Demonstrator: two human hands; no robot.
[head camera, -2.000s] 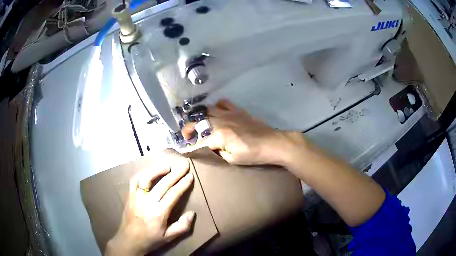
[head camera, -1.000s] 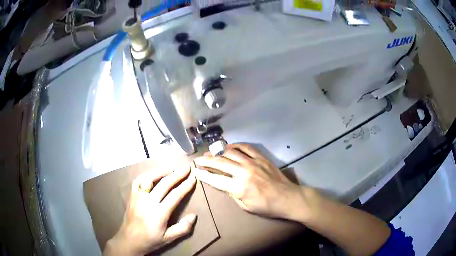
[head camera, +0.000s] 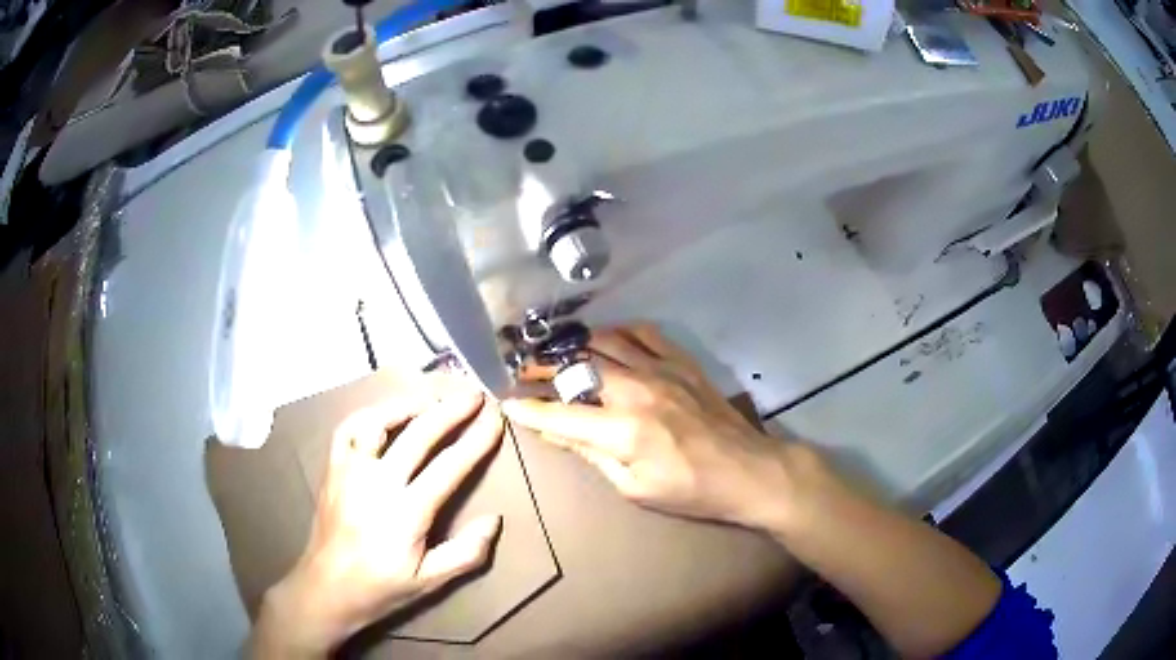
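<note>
A brown cloth panel (head camera: 671, 567) lies on the machine bed. A brown pocket-shaped piece (head camera: 497, 554) with a dark outline and an angled lower edge lies on it. My left hand (head camera: 387, 503) rests flat on the piece, fingertips just below the sewing machine head (head camera: 445, 258). My right hand (head camera: 671, 432) lies on the panel to the right, its fingertips beside the presser foot area and behind the lower pale knob (head camera: 577, 380). The needle and foot are hidden by the head and fingers.
The tension dial (head camera: 575, 248) is on the head. A lit lamp (head camera: 245, 303) stands at left. A small carton (head camera: 825, 19) sits on the arm. An accessory tray (head camera: 1079, 310) is at the bed's right end. Tied bundles (head camera: 194, 65) lie behind left.
The cloth has moved up under the head, and more of the piece's angled lower edge shows. My right hand has come back from behind the needle area to the cloth. The view has shifted.
</note>
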